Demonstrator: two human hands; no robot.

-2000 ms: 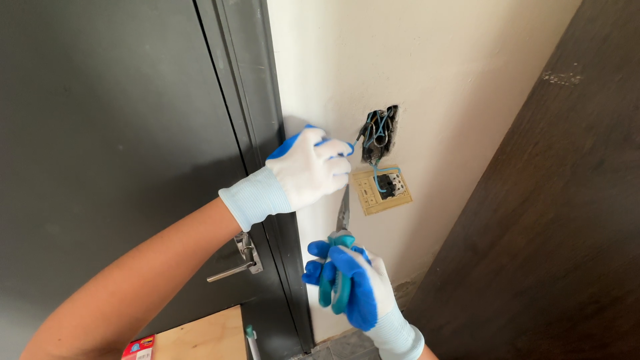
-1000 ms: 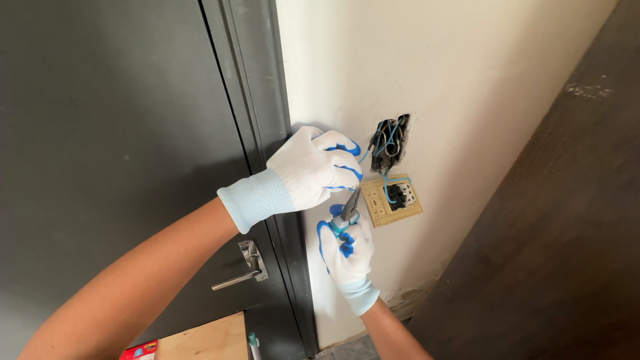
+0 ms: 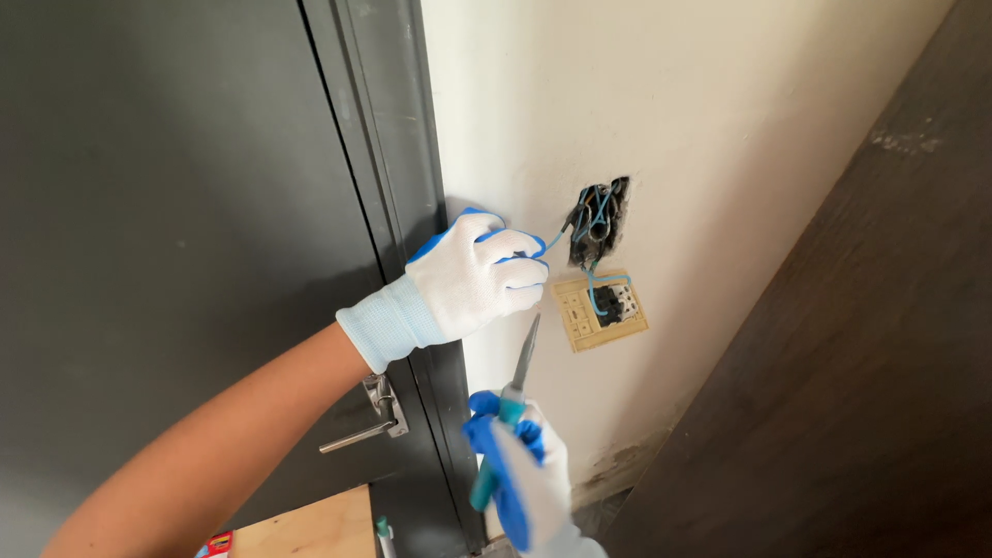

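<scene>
My left hand (image 3: 484, 271), in a white knit glove with blue coating, pinches the end of a blue wire (image 3: 555, 239) running out of a rough wall box opening (image 3: 598, 221) packed with wires. Lower down, my right hand (image 3: 518, 465), gloved alike and blurred, grips teal-handled long-nose pliers (image 3: 525, 360). Their jaws point up, with the tip just below my left fingers. A yellowed switch or socket plate (image 3: 580, 316) hangs back side out below the opening, joined to it by blue wires.
A dark door (image 3: 170, 155) with a metal lever handle (image 3: 364, 435) is at left. A wooden board (image 3: 310, 531), a red packet (image 3: 215, 545) and a green-capped object (image 3: 385, 535) lie at the bottom. A dark brown panel (image 3: 837, 333) slants at right.
A second ago the pliers' jaws were up at my left fingers beside the plate; my right hand has drawn them down and away. My left hand stays by the opening.
</scene>
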